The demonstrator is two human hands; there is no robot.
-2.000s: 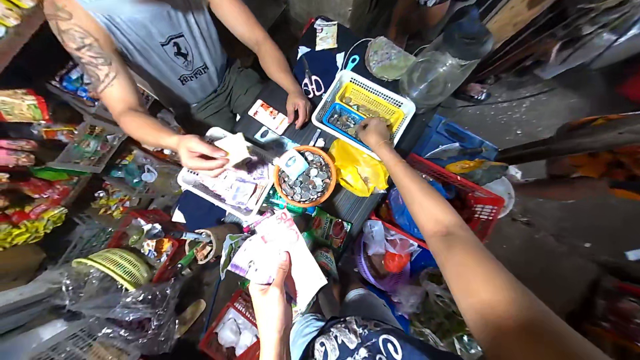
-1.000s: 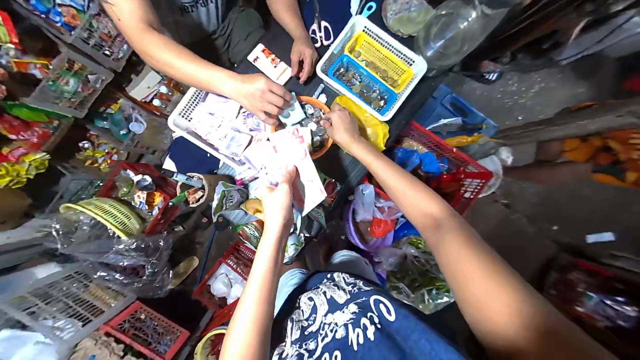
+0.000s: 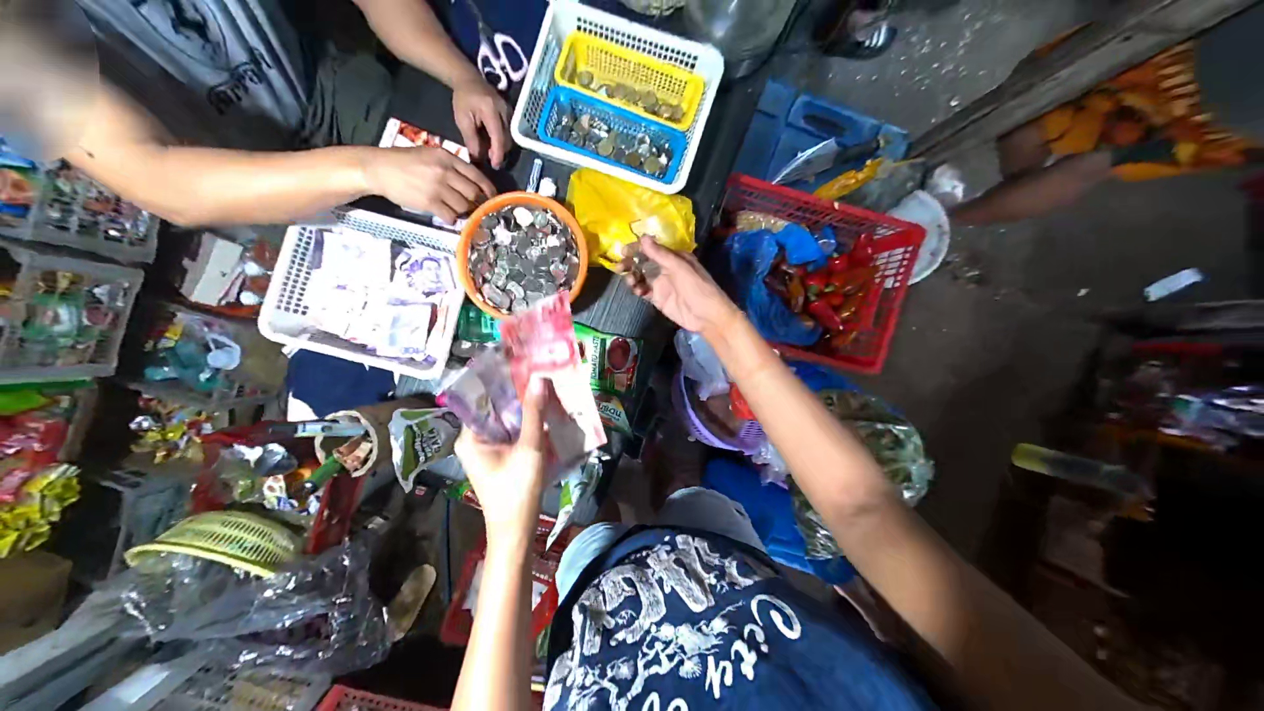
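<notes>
My left hand (image 3: 509,474) holds a bunch of banknotes (image 3: 541,346), red and purple ones fanned apart, just below an orange bowl (image 3: 579,267) full of coins. Palm turned up, my right hand (image 3: 676,281) has a few coins on its fingers beside a yellow plastic bag (image 3: 622,202). A white basket (image 3: 691,168) behind the bag contains a yellow basket (image 3: 632,77) and a blue basket (image 3: 612,138), both with coins. Left of the bowl, a white basket (image 3: 272,306) holds more banknotes (image 3: 370,286). Another person's hand (image 3: 430,180) rests at the bowl's upper left edge.
That person's other hand (image 3: 482,118) lies near scissors (image 3: 502,59). A red crate (image 3: 894,296) with red peppers and a blue bag stands at right. Green packets (image 3: 610,360) lie below the bowl. At lower left are a yellow-green basket (image 3: 217,541) and clear plastic.
My right hand has moved from the coin bowl to the right, coins now on its fingers. The other person's hand has drawn back left from the bowl. My view has moved closer.
</notes>
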